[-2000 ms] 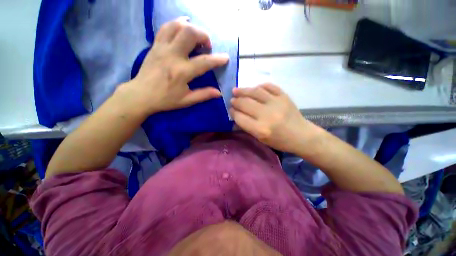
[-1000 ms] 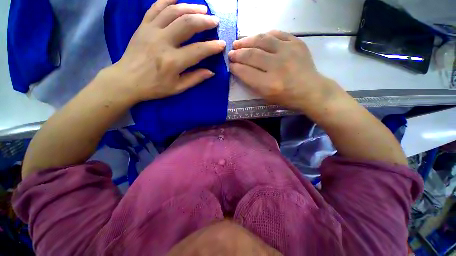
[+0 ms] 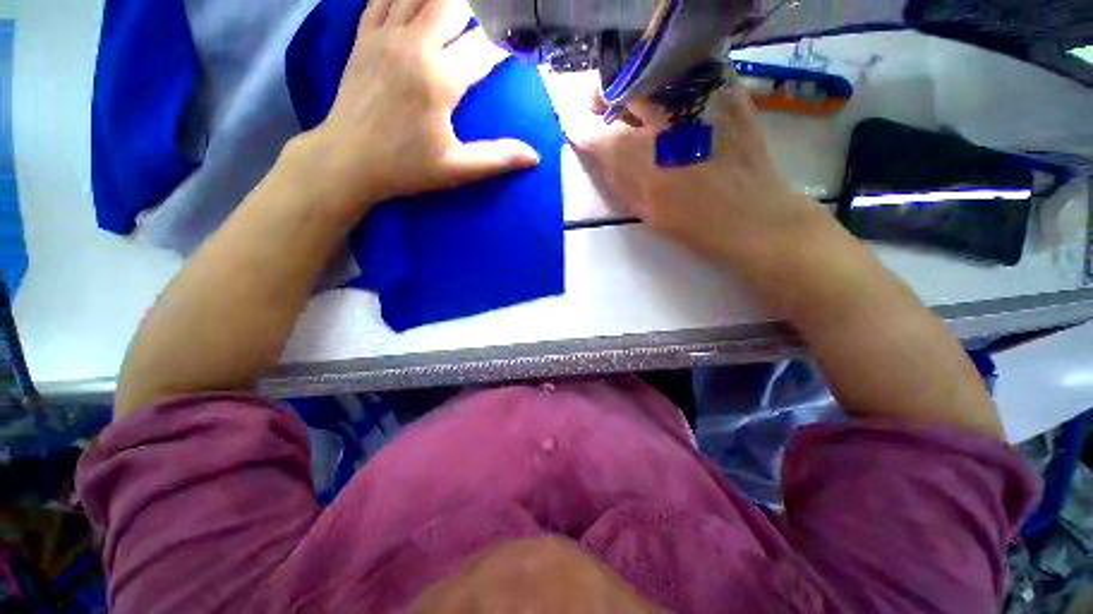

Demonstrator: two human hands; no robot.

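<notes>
The royal-blue fabric panel (image 3: 491, 246) lies on the white table, its top end near the needle area. My left hand (image 3: 402, 114) lies on it with the thumb spread to the right; its fingertips are near the top edge. My right hand (image 3: 683, 168) is beside the panel's right edge at the needle area. Its fingertips are partly hidden behind machine parts and in lamp glare, so any grip is unclear. The sewing machine's metal parts (image 3: 641, 60) stand at top centre, with a dark blue knob-like part (image 3: 683, 145) in front of my right hand.
A pale grey-blue panel (image 3: 246, 114) with a blue part (image 3: 144, 114) lies at left. An orange-and-blue tool (image 3: 791, 90) and a black phone (image 3: 937, 192) lie right of my right hand. A measuring tape (image 3: 575, 362) runs along the table's front edge. Pale fabric (image 3: 761, 414) hangs below.
The machine head has come into view at the top. The blue panel sits farther from the table's front edge. My right hand has moved forward to the needle area; my left hand stays on the panel.
</notes>
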